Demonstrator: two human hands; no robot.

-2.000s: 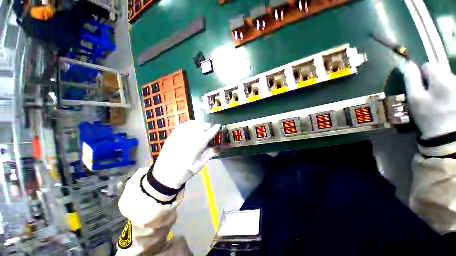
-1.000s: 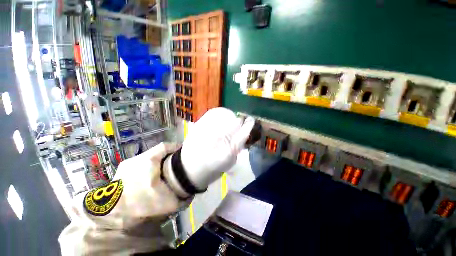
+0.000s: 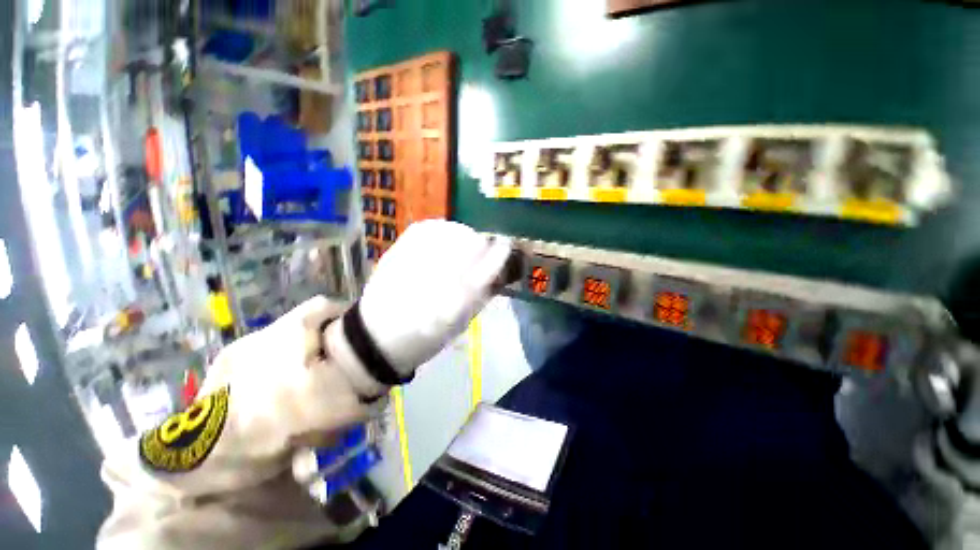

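Note:
The lower fixture point(image 3: 634, 288) lies along the bench's near edge, with red-orange pieces showing in its windows. My left hand point(image 3: 419, 290), in a white glove, grips its left end; the fingers hide that end. A blurred pale shape with dark bands at the right edge, by the fixture's right end, looks like my right hand point(image 3: 954, 403); it is cut off and its fingers are unclear. The upper fixture point(image 3: 650, 172) lies behind, its openings up and yellow marks facing me, not touching the lower one.
The orange-brown grid tray point(image 3: 424, 140) stands at the left bench edge with black inserts in its left columns. Small black pieces point(image 3: 510, 56) lie behind the upper fixture. A brown edge shows at the top. Blue stools point(image 3: 290, 177) and shelving stand left of the bench.
The view has swung and shifted. My left hand stays at the lower fixture's left end. The thin dark tool by my right hand two seconds ago is out of view.

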